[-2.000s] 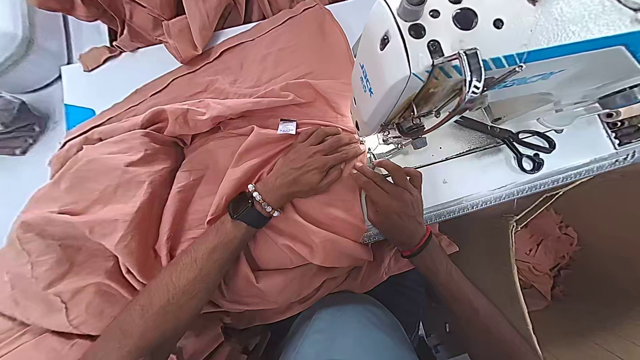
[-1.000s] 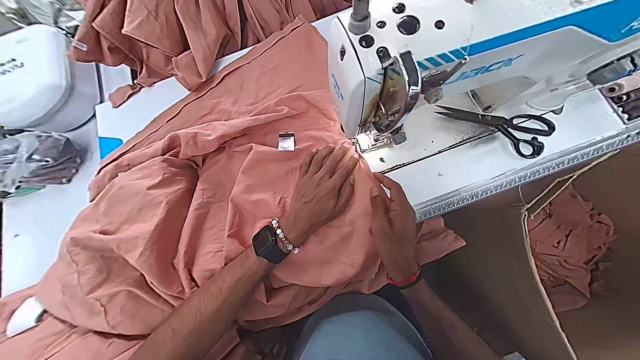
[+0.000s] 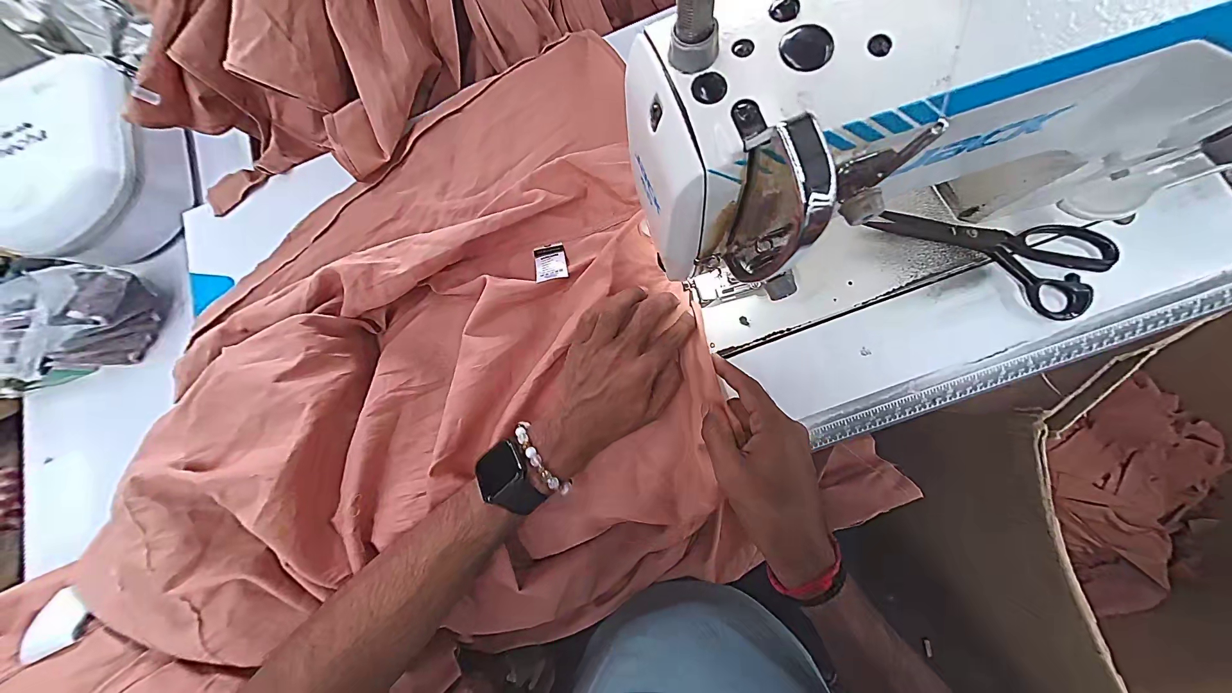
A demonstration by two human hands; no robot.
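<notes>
Salmon-coloured fabric (image 3: 414,385) lies spread over the white sewing table, its right edge running under the presser foot (image 3: 717,287) of a Jack sewing machine (image 3: 866,106). My left hand (image 3: 626,371) rests flat on the cloth just below the foot, a watch and beaded bracelet on its wrist. Nearer to me, my right hand (image 3: 765,448) pinches the fabric's edge between thumb and fingers at the table's front edge. A small label (image 3: 551,263) with writing sits on the cloth, up and left of my left hand.
Black-handled scissors (image 3: 1020,250) lie on the table right of the machine's foot. A measuring tape (image 3: 1020,359) runs along the front edge. More salmon cloth (image 3: 318,67) is heaped at the back, and some (image 3: 1126,491) hangs low at right. A white case (image 3: 67,154) and plastic-wrapped bundle (image 3: 87,318) stand left.
My right hand has drawn back from near the presser foot toward me along the fabric's edge. My left hand stays flat on the cloth. The view has shifted.
</notes>
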